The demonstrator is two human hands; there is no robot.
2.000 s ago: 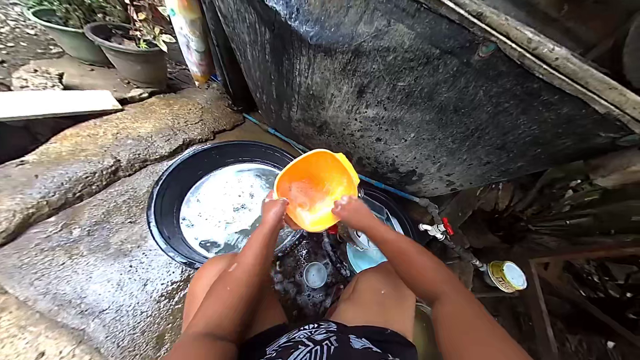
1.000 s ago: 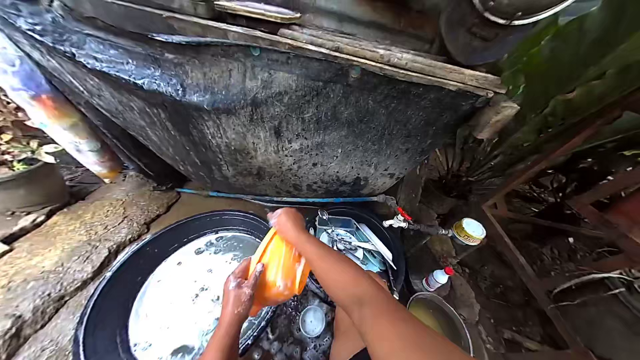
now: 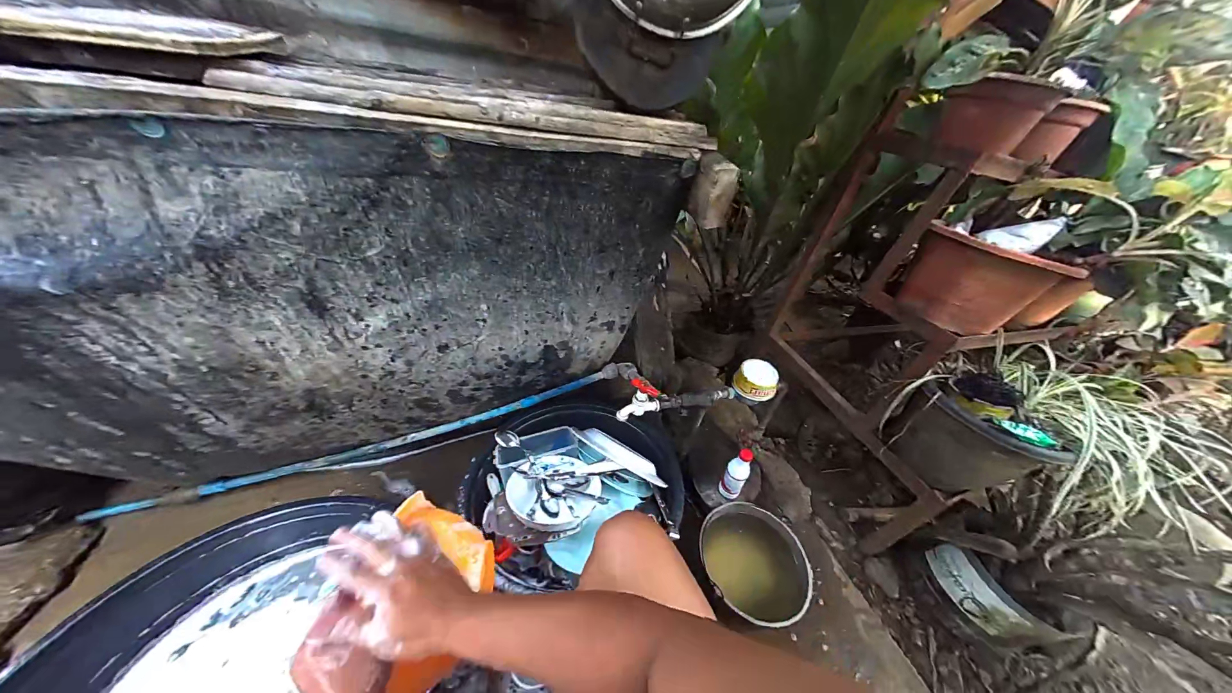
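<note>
My right hand [image 3: 399,587], covered in suds and slightly blurred, has its fingers apart and crosses over my left hand [image 3: 332,645]. An orange plastic bowl [image 3: 452,544] is tilted beside both hands, partly hidden by my right wrist. My left hand is at its lower side; its grip is mostly hidden. Under the hands, a large black basin [image 3: 106,611] holds white sudsy water. A second black basin [image 3: 669,462] holds a clear plastic container [image 3: 553,445], a soapy plate [image 3: 539,500] with spoons, and a light blue dish [image 3: 575,551].
A white tap with a red handle [image 3: 640,399] joins a blue pipe [image 3: 385,445] along the dark wall sheet [image 3: 385,289]. To the right stand a pot of cloudy water [image 3: 757,566], a red-capped bottle [image 3: 735,474], a tin [image 3: 756,381] and a rack with potted plants [image 3: 991,279].
The view has swung right. The orange bowl, earlier held in both hands, is now beside them, and my right hand has come across over my left with suds on it.
</note>
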